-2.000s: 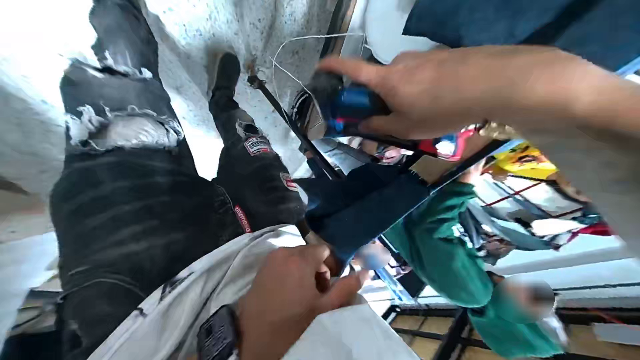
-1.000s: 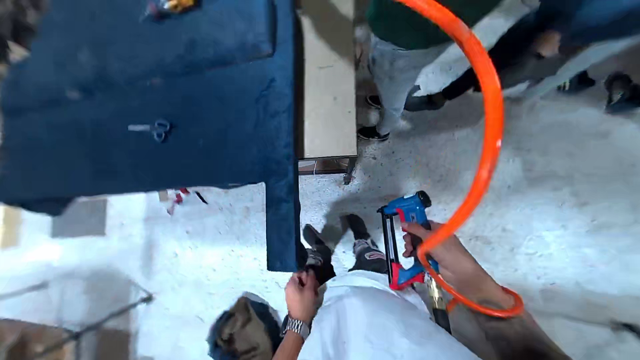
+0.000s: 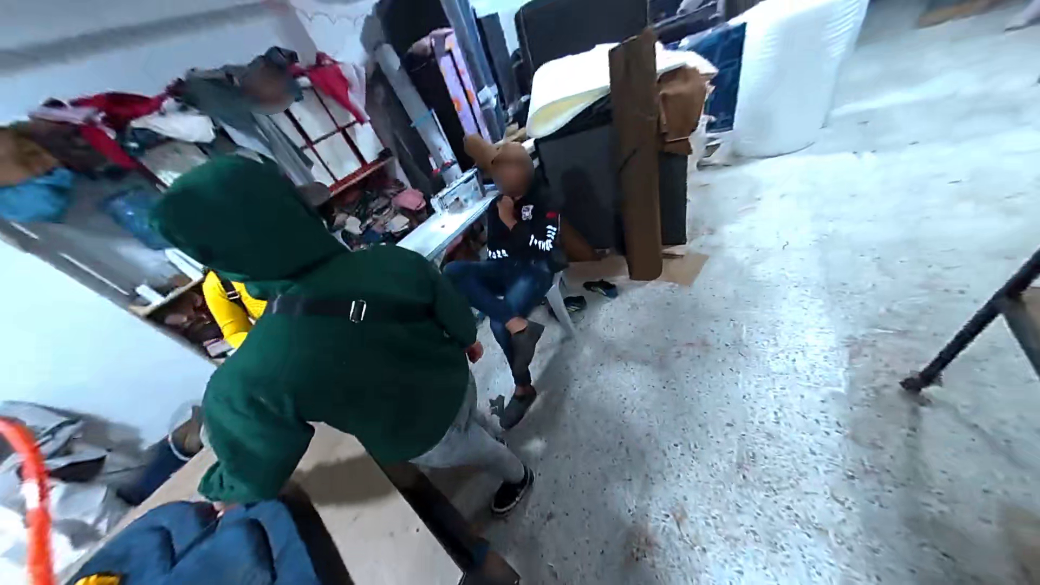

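Neither my left hand nor my right hand shows in the head view now, so what they hold is hidden. An orange air hose runs down the left edge. At the lower left, a blue upholstered piece lies on a wooden work table. A co-worker in a green hooded top leans over that table, one hand at the blue piece.
Another person sits on a white chair beside a sewing machine. Behind stand a brown upright board, dark panels and a white wrapped roll. A black metal leg stands on the floor at right. Fabrics fill shelves at left.
The view has swung widely from the floor and blue fabric to the room. My two hands and the blue nail gun, visible a second ago, are out of view.
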